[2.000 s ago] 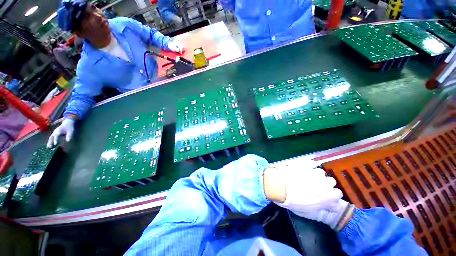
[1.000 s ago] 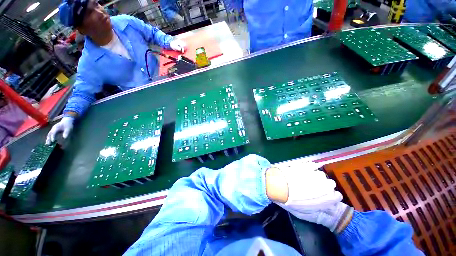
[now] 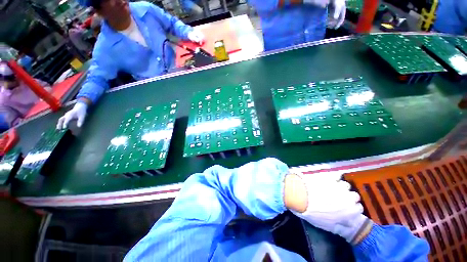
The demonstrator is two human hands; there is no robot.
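My left hand [image 3: 321,197] and my right hand [image 3: 351,222], both in white gloves, rest together at the belt's near edge, left of the orange slotted tray. They overlap, and the fingers are hard to separate in the glare. No tool or part shows in them. Beyond them on the green conveyor belt [image 3: 327,59] lie green circuit boards, solder side up: one straight ahead [image 3: 333,110], one left of it [image 3: 223,120] and one farther left [image 3: 141,138]. Dark parts or pins show beneath their near edges. My hands touch no board.
The orange slotted tray [image 3: 417,199] is at the right. More boards lie at the belt's far right [image 3: 404,53] and far left [image 3: 41,153]. A person in blue opposite has a gloved hand [image 3: 73,115] by a left board. Another person [image 3: 292,25] stands across the belt.
The view has shifted, so the boards and my hands appear farther right. My hands stay together. Gloved hands now show by the person standing across the belt.
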